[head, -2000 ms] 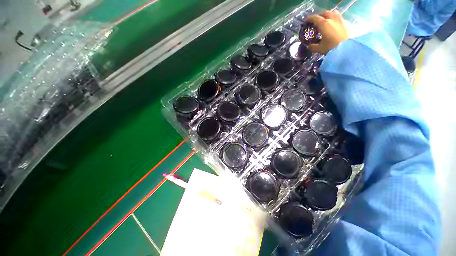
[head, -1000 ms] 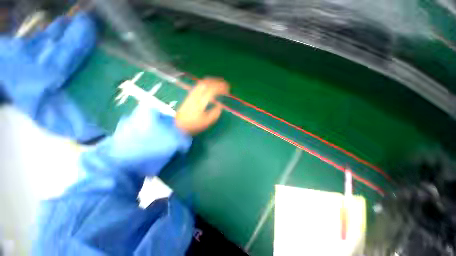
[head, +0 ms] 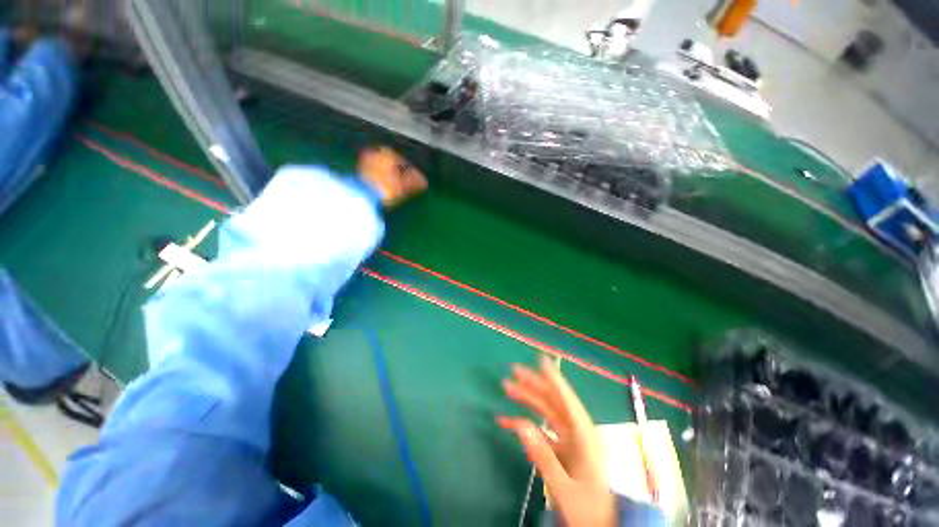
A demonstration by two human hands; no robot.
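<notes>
My left hand (head: pixel 391 175) reaches over the dark green belt beyond the red lines. It is blurred, with a small dark spot at its fingers; whether it holds a watch cannot be told. My right hand (head: pixel 561 437) is open and empty, fingers spread, above the green bench mat (head: pixel 463 381). It is left of the paper sheets (head: pixel 664 458), on which a pen (head: pixel 640 412) with a pink cap lies. A clear blister tray (head: pixel 803 443) with dark round watches is at the lower right, blurred and cut off by the edge.
Crumpled clear trays (head: pixel 587 108) lie beyond the metal rail (head: pixel 710 242). A grey metal post (head: pixel 196 93) stands left of my left hand. A white strip with tape tabs (head: pixel 183 257) is on the mat. Another person's blue sleeve (head: pixel 36 103) is at the left edge.
The view has swung away from the tray and shifted. My left hand has moved from the red lines out over the belt. My right hand, earlier at the tray with a lit watch, now shows empty above the mat.
</notes>
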